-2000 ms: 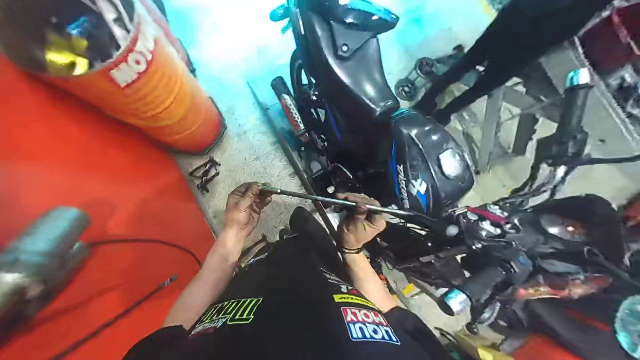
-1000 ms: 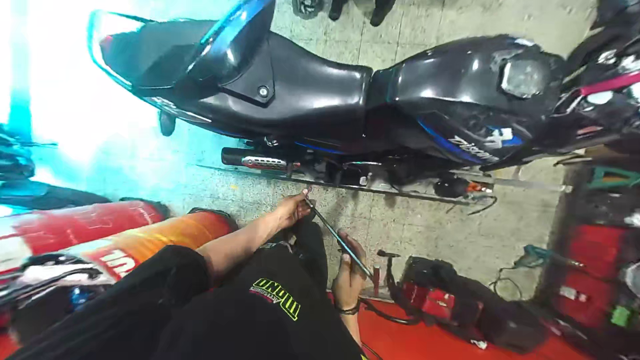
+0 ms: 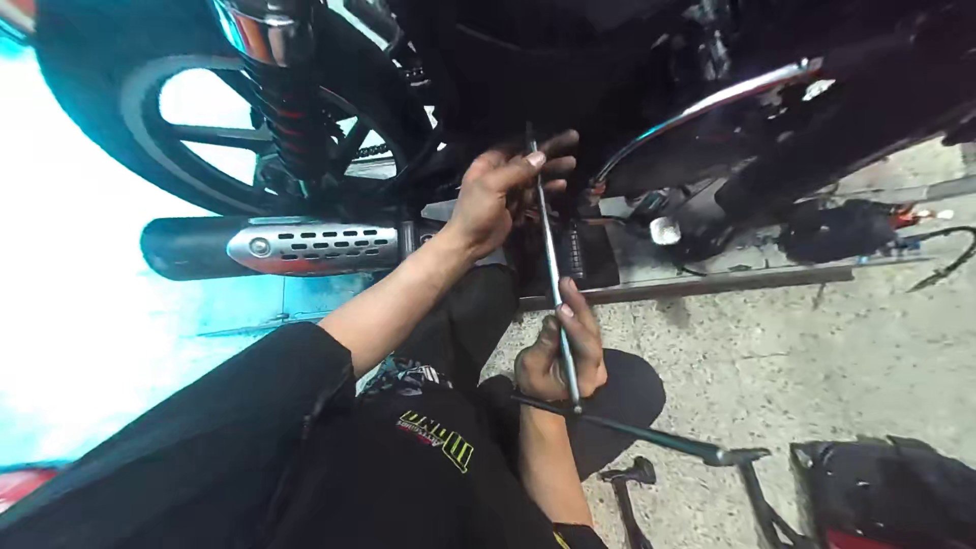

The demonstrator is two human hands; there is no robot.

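A long thin metal rod [image 3: 550,252] runs from the dark underside of the motorcycle [image 3: 595,69] down to my lower hand. My left hand [image 3: 492,194] holds its upper part between thumb and fingers, close beside the engine area. Lower down, my right hand [image 3: 568,358] is closed loosely around the rod, and the rod's rounded end shows below the palm. What the upper tip touches is hidden in shadow. The exhaust muffler [image 3: 320,245], with its slotted heat shield, lies left of my left hand, below the rear wheel [image 3: 221,130].
A metal rail [image 3: 701,284] runs along the floor under the motorcycle. A dark metal stand [image 3: 671,441] is at my right knee, with a second black metal part [image 3: 629,496] near it. A black and red object [image 3: 884,496] sits at the lower right.
My hands and the rod have moved in against the motorcycle's side, beside the muffler. The view has moved much closer to the motorcycle.
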